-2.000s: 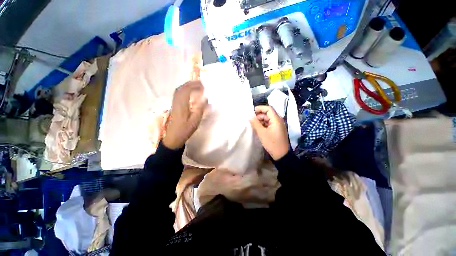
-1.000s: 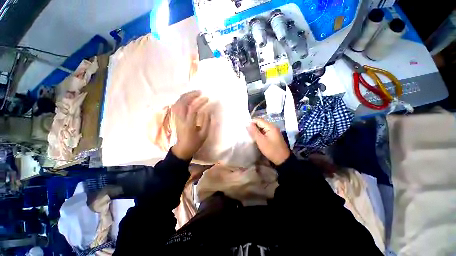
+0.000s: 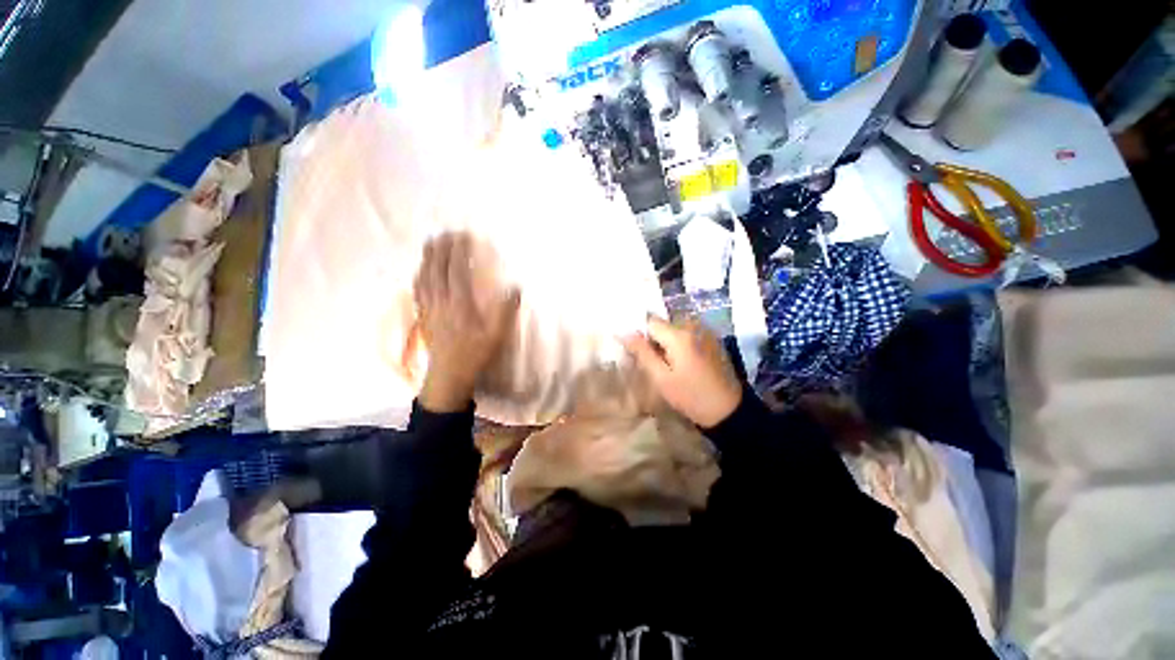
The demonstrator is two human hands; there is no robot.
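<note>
A pale peach fabric panel [image 3: 567, 245] lies in front of the sewing machine [image 3: 722, 90], its upper right edge beside the presser foot area. My left hand [image 3: 461, 316] rests on the panel with its fingers spread, slightly blurred. My right hand [image 3: 683, 365] is at the panel's lower right edge, thumb and forefinger together on the cloth. A wide peach sheet [image 3: 338, 258] lies flat at the left and runs under or beside the panel; their border is washed out by the lamp light.
Red and orange-handled scissors [image 3: 960, 222] and two thread cones [image 3: 975, 97] are right of the machine. Checked fabric [image 3: 840, 313] and a white strip [image 3: 746, 290] hang at its front right. Folded peach panels [image 3: 1095, 451] lie far right. Crumpled peach pieces [image 3: 174, 316] lie far left.
My left hand has moved left and down from near the needle area and its fingers have spread. My right hand has moved slightly down. The panel has shifted a little leftward.
</note>
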